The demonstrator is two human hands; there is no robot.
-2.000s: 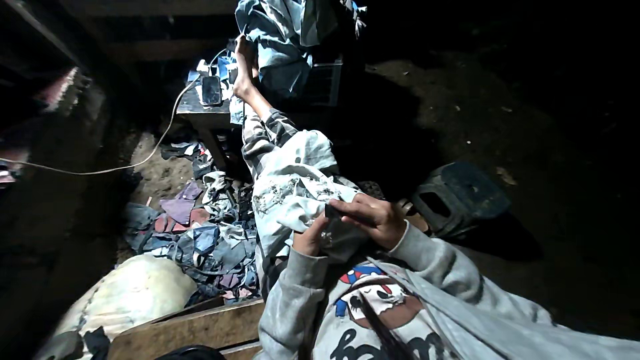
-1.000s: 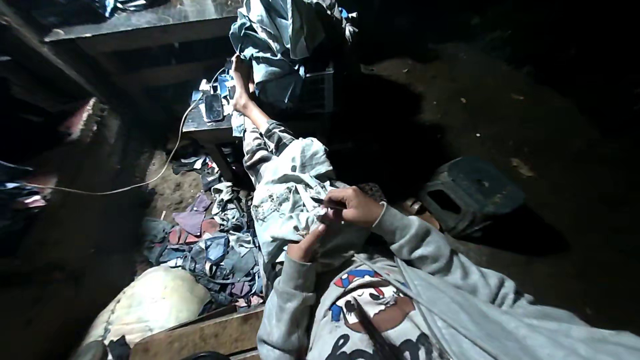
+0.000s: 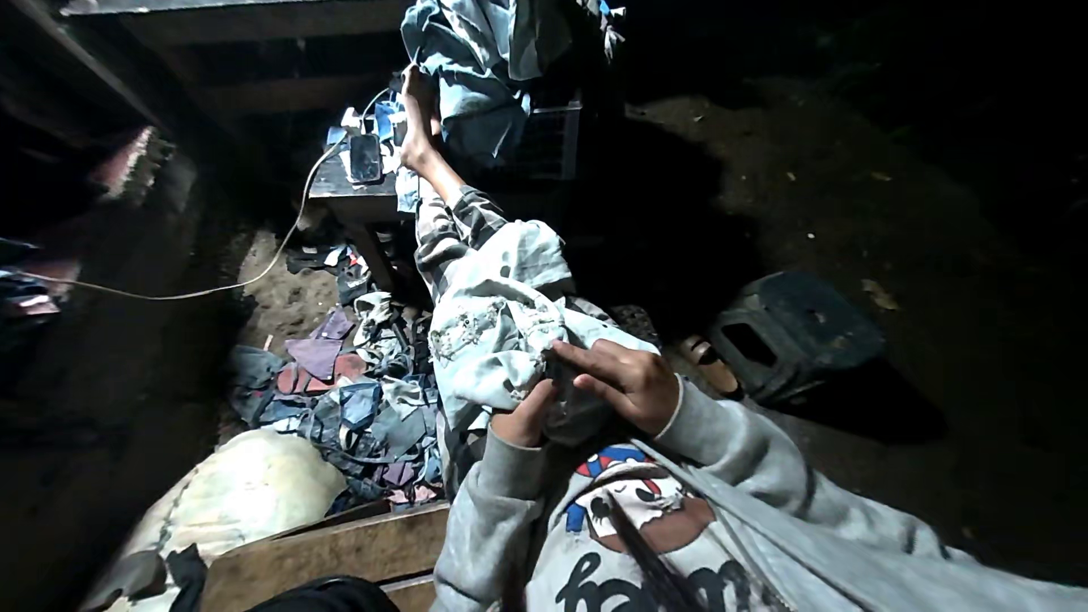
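Observation:
A pale, whitish cloth (image 3: 489,340) with ragged, frayed patches lies over my lap and legs. My left hand (image 3: 529,415) is at its near edge, the thumb showing and the other fingers hidden by the fabric. Across from it, my right hand (image 3: 627,384) rests on the cloth with its index finger stretched toward a frayed spot and the fingers a little apart. Whether a small thing is pinched between the hands cannot be made out.
Bare feet (image 3: 418,140) rest by a small dark table (image 3: 353,200) holding a phone (image 3: 365,159) and cable (image 3: 285,246). Blue-grey cloth (image 3: 480,93) hangs beyond. Fabric scraps (image 3: 382,416) and a stuffed pale sack (image 3: 255,484) lie left; a dark plastic container (image 3: 803,331) stands right.
My right hand's fingers, bunched close to my left hand one second ago, are now more spread and lie on the cloth. The cloth remains over my lap.

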